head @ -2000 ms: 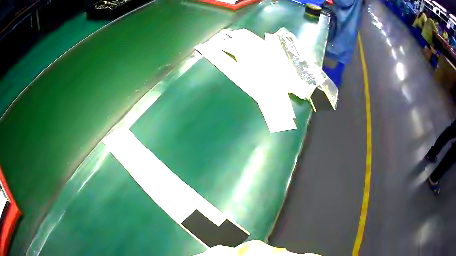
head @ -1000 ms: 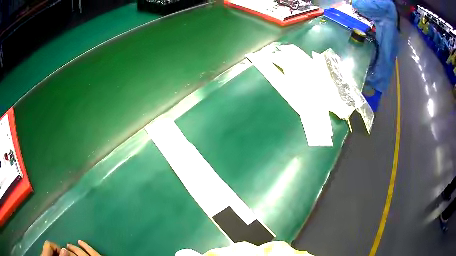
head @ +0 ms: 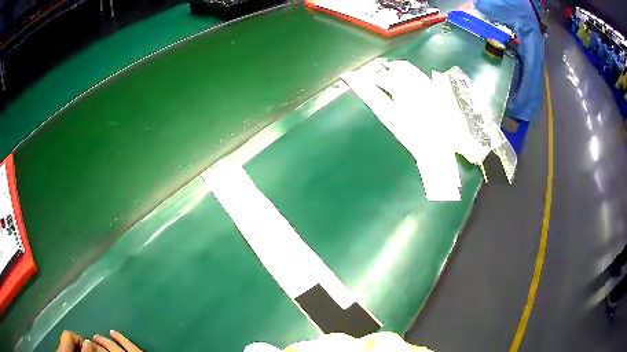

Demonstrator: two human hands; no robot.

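A long white release-paper strip (head: 269,230) lies on the green bench top (head: 330,185), with a black tape patch (head: 335,313) at its near end. Farther up lies a loose pile of white strips (head: 412,113), with a crumpled shiny piece on its right. Bare fingers (head: 100,342) show at the bottom left edge, cut off by the frame; they seem to be my left hand, and whether they hold anything is hidden. My right hand is not in view.
A panel on red-orange padding (head: 20,265) is at the left edge. Another panel (head: 385,17) lies at the top, beside a blue tray (head: 479,26) and a dark tape roll (head: 494,47). A person in blue (head: 526,62) stands at the bench's far right. A yellow line (head: 548,199) runs along the floor.
Since the first frame the view has shifted, and the fingers and more of the left panel have come into sight. The strips lie as before. The last second shows almost no change.
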